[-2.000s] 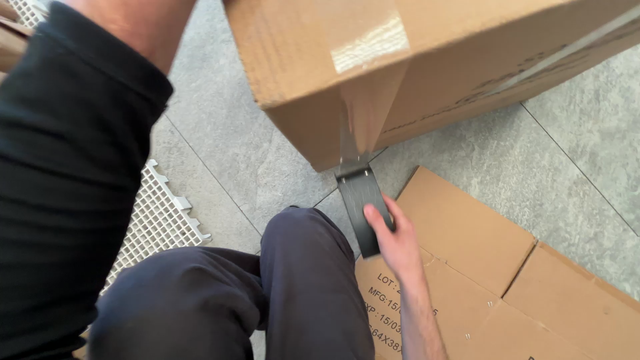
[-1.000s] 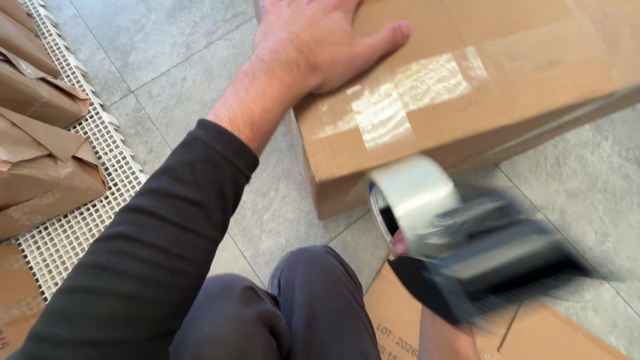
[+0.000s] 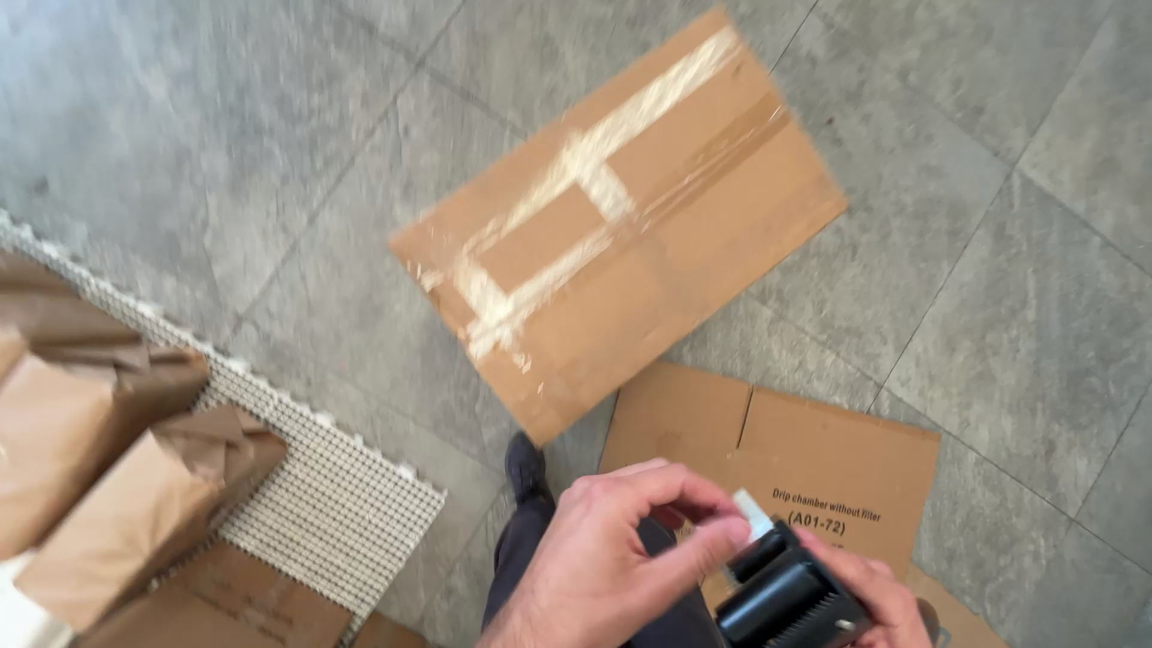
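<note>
Low in the head view, my right hand (image 3: 868, 585) holds a black tape dispenser (image 3: 783, 603) with a toothed cutting edge. The thumb and fingers of my left hand (image 3: 630, 549) pinch the free end of the packing tape (image 3: 752, 515) at the dispenser's top. Above both hands, apart from them, a closed cardboard box (image 3: 684, 261) stands on the floor, with several strips of shiny tape across its top. The tape roll is mostly hidden by my hands and the dispenser.
A flattened cardboard sheet with printing (image 3: 837, 441) lies on the grey tiles below the box. At the left, brown paper packages (image 3: 126, 522) lie by a white plastic grid mat (image 3: 333, 513), with more cardboard (image 3: 225, 594) below. My shoe (image 3: 526, 463) is near the box's lower corner.
My left hand has left the box top and now grips the tape end. The dispenser, earlier against the box's side, is away from it. The view has shifted, showing the whole box top.
</note>
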